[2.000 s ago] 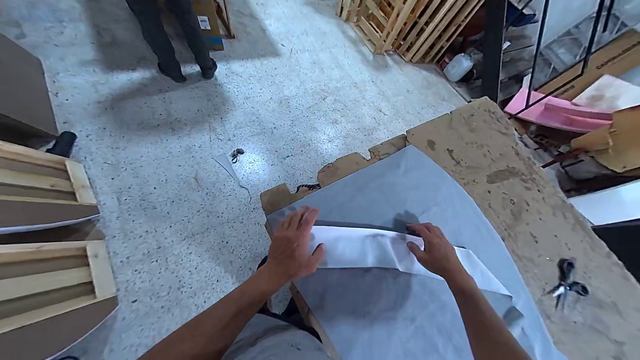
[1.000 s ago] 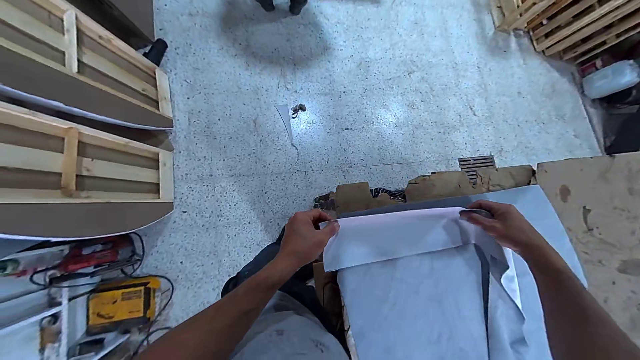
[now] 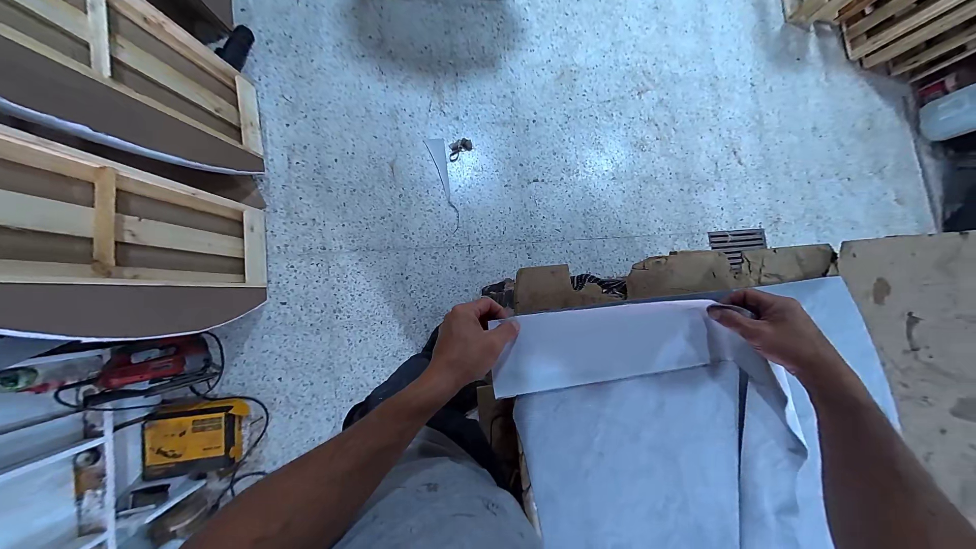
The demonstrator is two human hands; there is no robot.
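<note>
A white fabric strip [image 3: 602, 347] lies across a larger light grey fabric sheet [image 3: 633, 457] on the cardboard-covered table. My left hand [image 3: 476, 335] pinches the strip's left end between thumb and fingers at the table's far edge. With thumb and fingers, my right hand [image 3: 762, 324] grips the strip's right part, where the cloth folds and hangs in loose creases toward me. A thin dark grey edge shows behind the strip's far side. The fingertips of my right hand are partly hidden by the fold.
Curved panels with wooden frames [image 3: 175, 229] stand at the left. Below them are a red power tool [image 3: 156, 362] and a yellow case [image 3: 194, 438] with cables. Torn cardboard [image 3: 679, 274] edges the table. A fabric scrap [image 3: 441, 164] lies on the floor; wooden slats [image 3: 907, 30] are at upper right.
The view has swung left since two seconds ago. Both hands, earlier resting on the white strip, now grip it along its far edge. Since one second ago the hands have barely moved.
</note>
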